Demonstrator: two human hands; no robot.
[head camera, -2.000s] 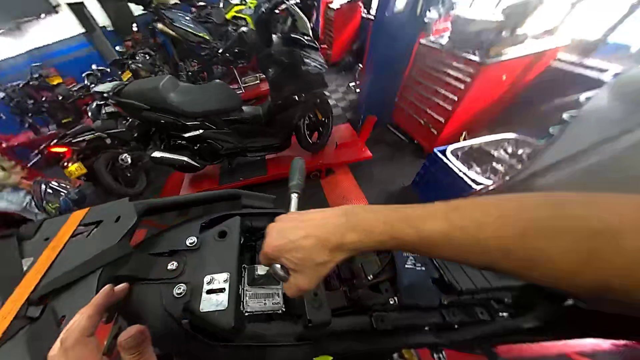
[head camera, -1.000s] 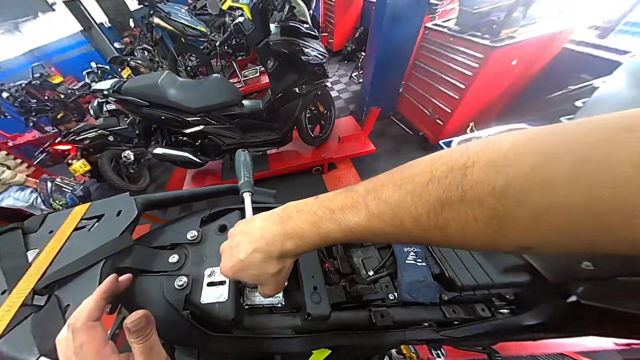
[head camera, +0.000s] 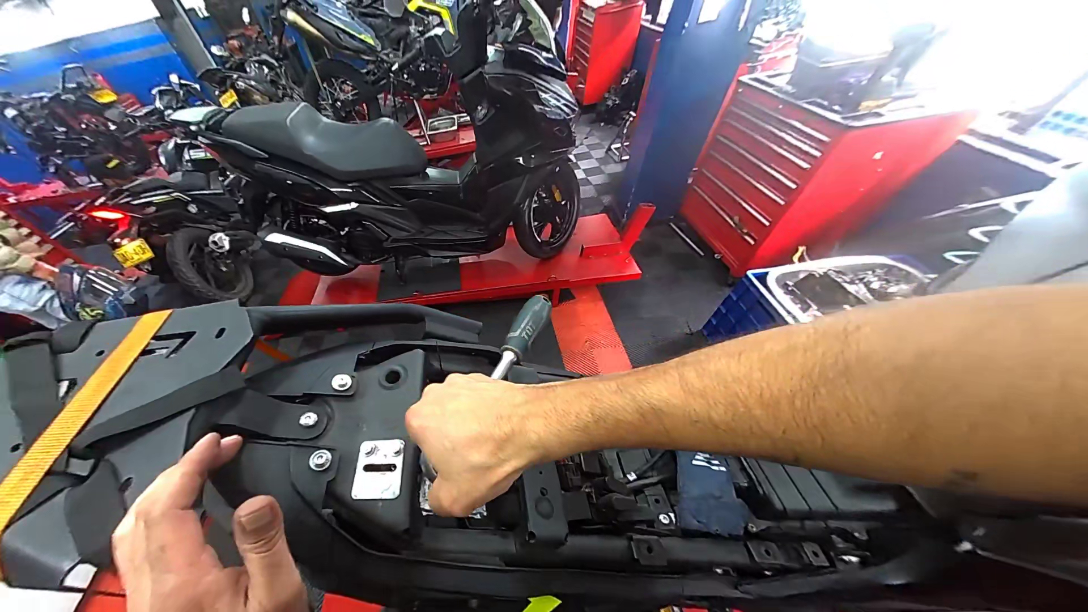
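Note:
My right hand (head camera: 476, 442) is closed around the metal part of a ratchet (head camera: 527, 327) with a dark green handle, which sticks out beyond the hand toward the upper right. That fist is over the opening in the motorcycle's tail section, beside a slotted metal plate (head camera: 378, 469), and hides the ratchet's lower end and most of a labelled part. My left hand (head camera: 208, 535) is at the lower left above the black tail panel, thumb and fingers apart, holding nothing. Several bolts (head camera: 320, 460) show in the black brackets between the left hand and the plate.
An orange strap (head camera: 85, 416) crosses the rear rack. Behind the motorcycle, a black scooter (head camera: 382, 178) stands on a red lift (head camera: 510, 272). A red tool cabinet (head camera: 765, 170), a blue pillar (head camera: 680, 102) and a blue crate (head camera: 739, 306) are at the right.
The ratchet handle has swung about the right fist, from leaning left one second ago to leaning right now. Two seconds ago the labelled part showed more. The left hand stays apart at the lower left.

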